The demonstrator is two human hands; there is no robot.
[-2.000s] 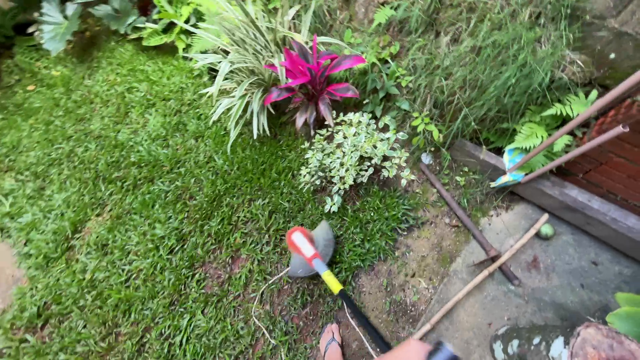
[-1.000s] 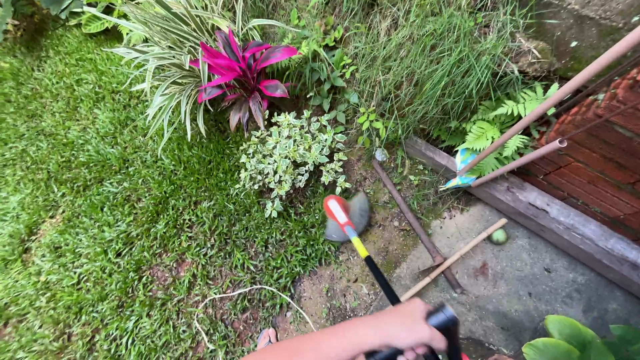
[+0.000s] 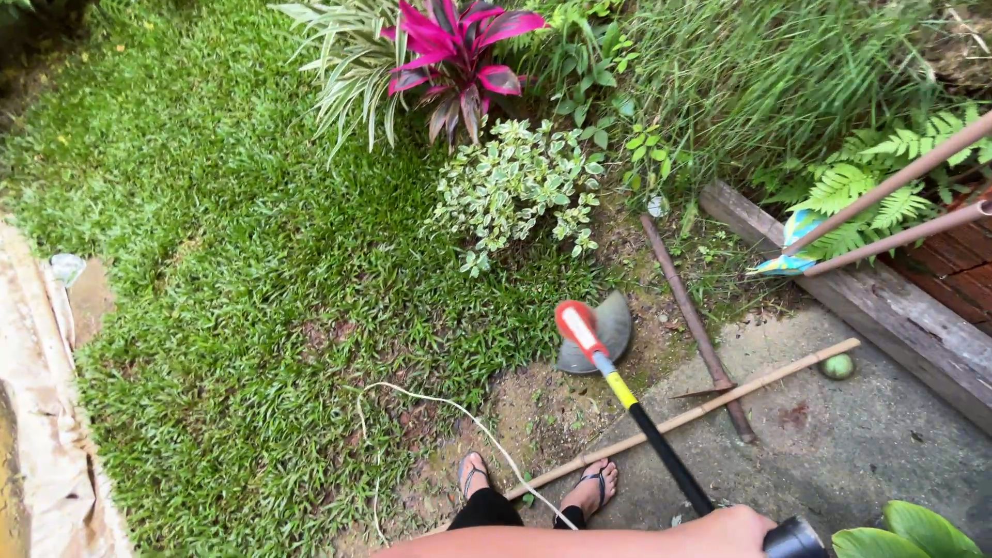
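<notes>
My left hand (image 3: 732,531) is at the bottom edge, its forearm crossing in from the left. It is closed around a black grip of a string trimmer (image 3: 670,457), whose rounded black end shows beside the fingers. The black shaft with a yellow band runs up and left to a red and white head with a grey guard (image 3: 612,333), over bare soil at the lawn's edge. My right hand is out of view. A pale cord (image 3: 465,415) loops over the grass and past my sandaled feet.
A bamboo pole (image 3: 643,438) crosses a rusty pickaxe (image 3: 690,310) on the concrete slab (image 3: 821,411). Nearby are a green ball-like object (image 3: 837,366), a wooden beam (image 3: 891,310) and brown poles (image 3: 899,186). A variegated shrub (image 3: 519,186) and a pink-leaved plant (image 3: 465,46) border the lawn.
The view has shifted. The trimmer head has gone from the grass edge by the shrub toward the bare soil near the pickaxe. Both feet now show.
</notes>
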